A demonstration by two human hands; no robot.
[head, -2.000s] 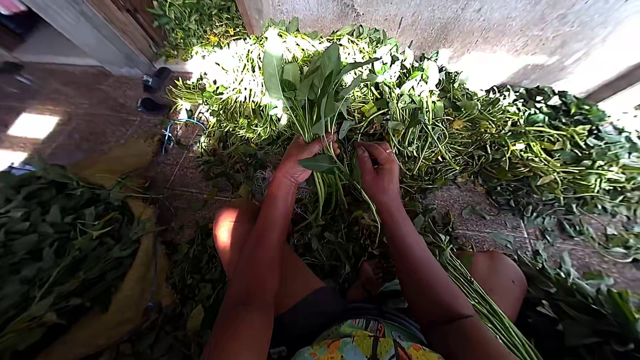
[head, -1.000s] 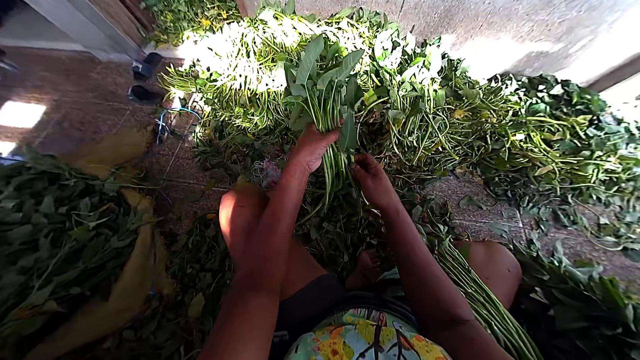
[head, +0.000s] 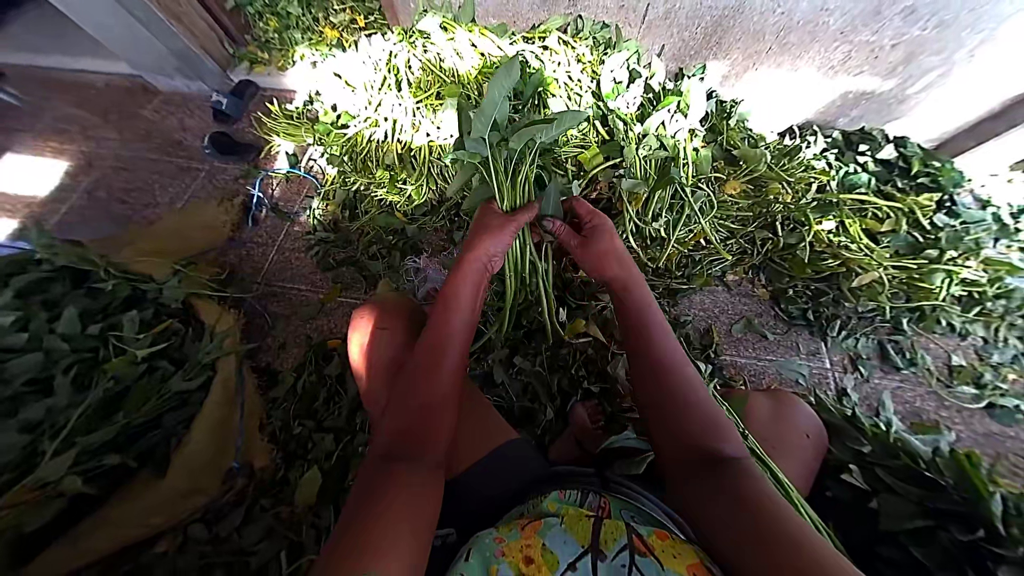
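Observation:
My left hand is closed around a bunch of long-stemmed leafy greens, held upright with the leaves on top and the stems hanging below. At the bunch's right side, my right hand pinches a leaf between thumb and fingers. Behind both hands lies a wide heap of the same greens, brightly sunlit at the left. Several long green stems lie between my right forearm and right knee.
At the left, dark leaves are piled beside yellowish sacking. A pair of dark sandals and a blue cord lie on the tiled floor. The concrete wall stands behind the heap. Loose leaves cover the ground around my legs.
The bunch stays in my left hand throughout. My right hand, lower by the stems a second ago, is now beside my left hand at a leaf.

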